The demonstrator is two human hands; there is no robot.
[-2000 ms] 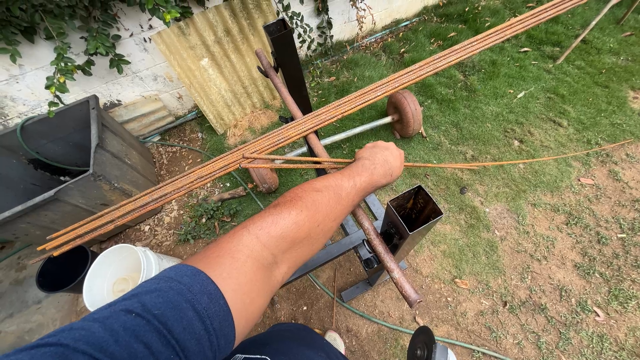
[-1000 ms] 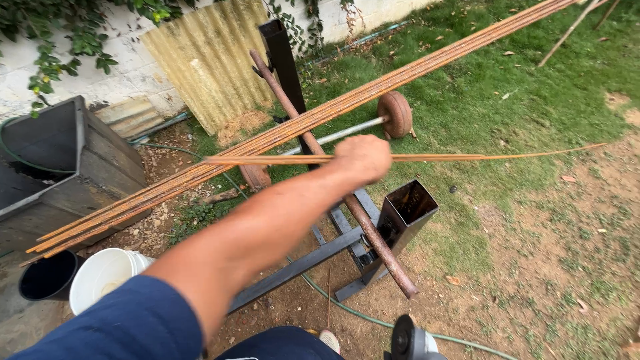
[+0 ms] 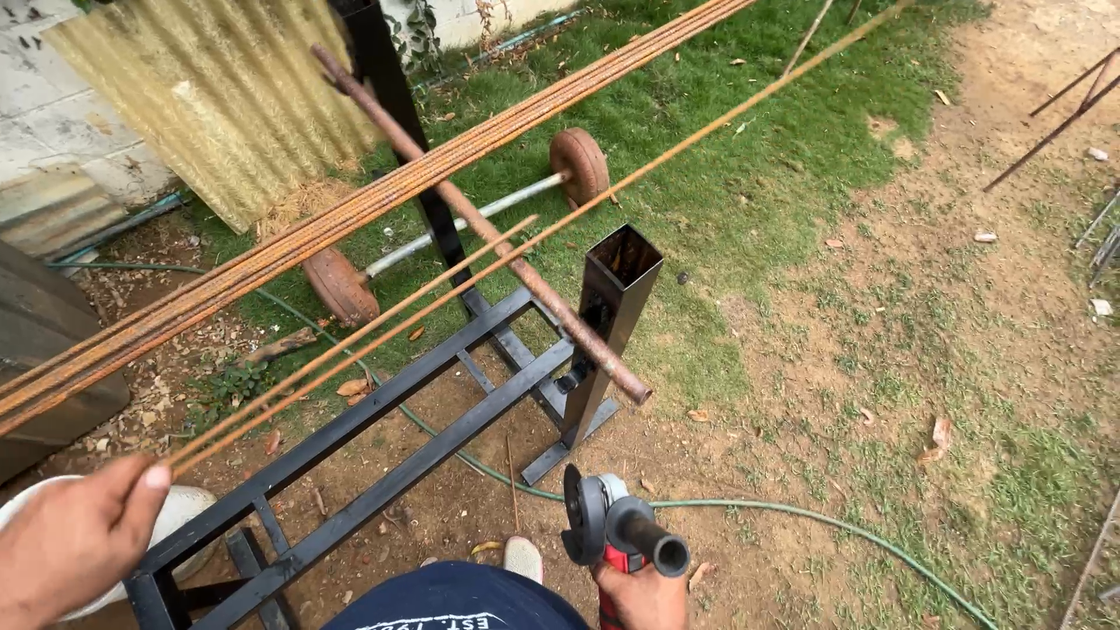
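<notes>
My left hand (image 3: 83,534) grips the near ends of two thin rusty steel rods (image 3: 350,350), one shorter than the other, at the lower left. These rods lie across a rusty round pipe (image 3: 542,293). A bundle of several rusty ribbed rebars (image 3: 332,223) crosses the same pipe farther up. The pipe rests against a black square steel post (image 3: 604,332) of a black metal frame (image 3: 350,420). At the bottom, my right hand (image 3: 646,595) is closed around the red body of an angle grinder (image 3: 604,521) with a dark side handle. Whether its disc turns cannot be told.
A wheeled axle (image 3: 472,223) lies on the grass behind the frame. A green hose (image 3: 779,506) runs over the ground. A corrugated sheet (image 3: 201,96) leans on the wall at the upper left. A white bucket (image 3: 188,516) stands beside my left hand, and metal rods lie at the far right.
My left hand has moved from beside the pipe to the lower left, and the two thin rods now slant up to the right. The grinder and my right hand have come farther into view.
</notes>
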